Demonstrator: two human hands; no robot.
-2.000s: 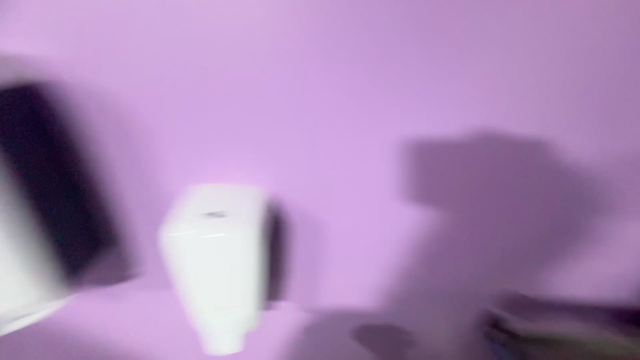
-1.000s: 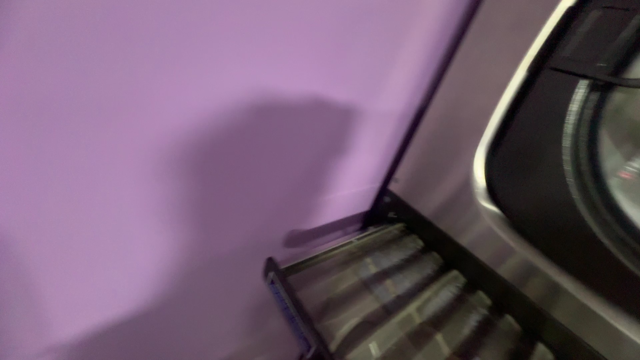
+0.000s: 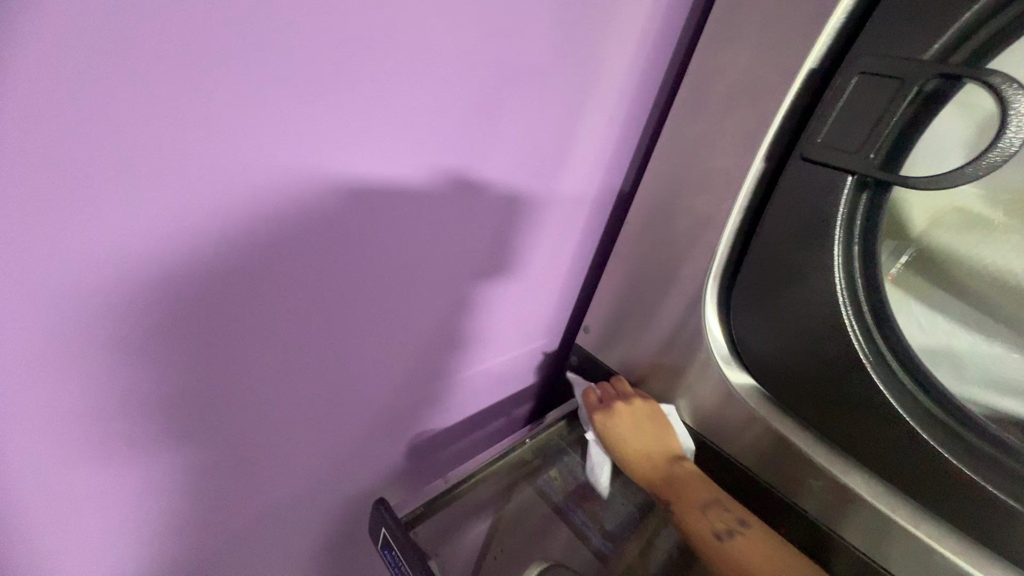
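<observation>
My right hand (image 3: 636, 428) reaches in from the lower right, its fingers curled around a white cloth or paper wipe (image 3: 598, 464). The wipe hangs out on both sides of the hand. It is at the back corner of a pulled-out drawer (image 3: 488, 488), where the drawer meets the front of a metal-clad machine (image 3: 688, 160). The fingertips and what they touch are partly hidden. The drawer has a dark front edge (image 3: 392, 536) that bears writing. My left hand is out of view.
A purple wall (image 3: 240, 96) runs close along the drawer's left side, with a shadow on it. At the right is the machine's round glass door (image 3: 952, 320), with a black loop handle (image 3: 992, 128). Light-coloured material shows behind the glass.
The view has swung from the wall and a white fixture to the drawer and machine. My right hand with the white wipe has come into view over the drawer; neither earlier frame shows it.
</observation>
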